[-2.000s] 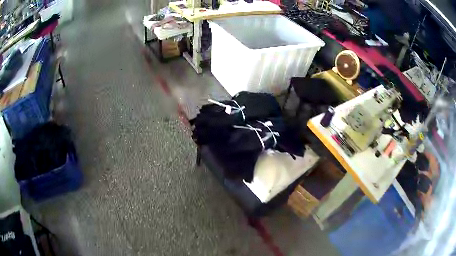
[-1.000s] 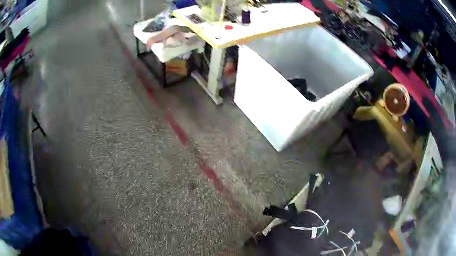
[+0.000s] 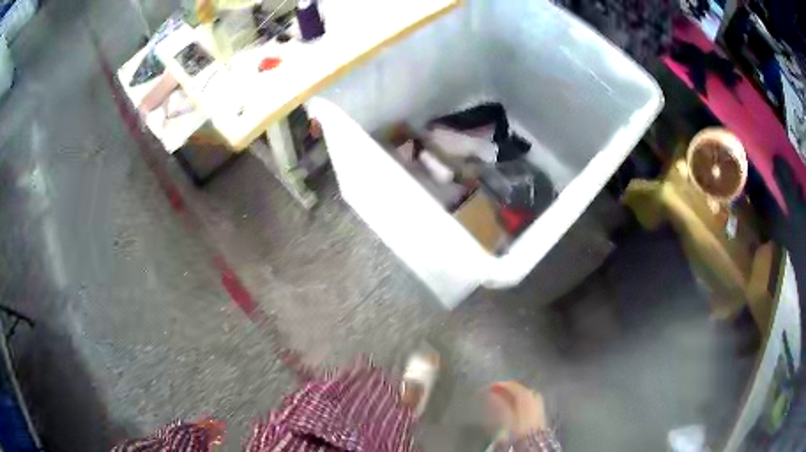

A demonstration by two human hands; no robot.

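A large white plastic bin (image 3: 389,207) stands on the floor in front of me. Its open top shows black cloth (image 3: 477,115), a brown cardboard-like piece (image 3: 480,221), something red (image 3: 515,218) and mixed pale scraps. My right hand (image 3: 521,408) is blurred at the lower edge, below the bin and not touching it. Whether it holds anything is unclear. My left hand (image 3: 212,431) shows small at the bottom left beside my striped clothing. Its fingers are not clear.
A white table with a wood-coloured edge (image 3: 353,66) meets the bin's left side. It bears a dark thread cone (image 3: 309,19) and a red item (image 3: 269,64). A low stand (image 3: 168,97) is farther left. A round fan (image 3: 717,166) stands right. My shoe (image 3: 420,375) shows below.
The view has moved forward past the tied black bundles and the right-hand sewing table, which are out of view. The bin is closer, with its contents showing. Both hands have come into view.
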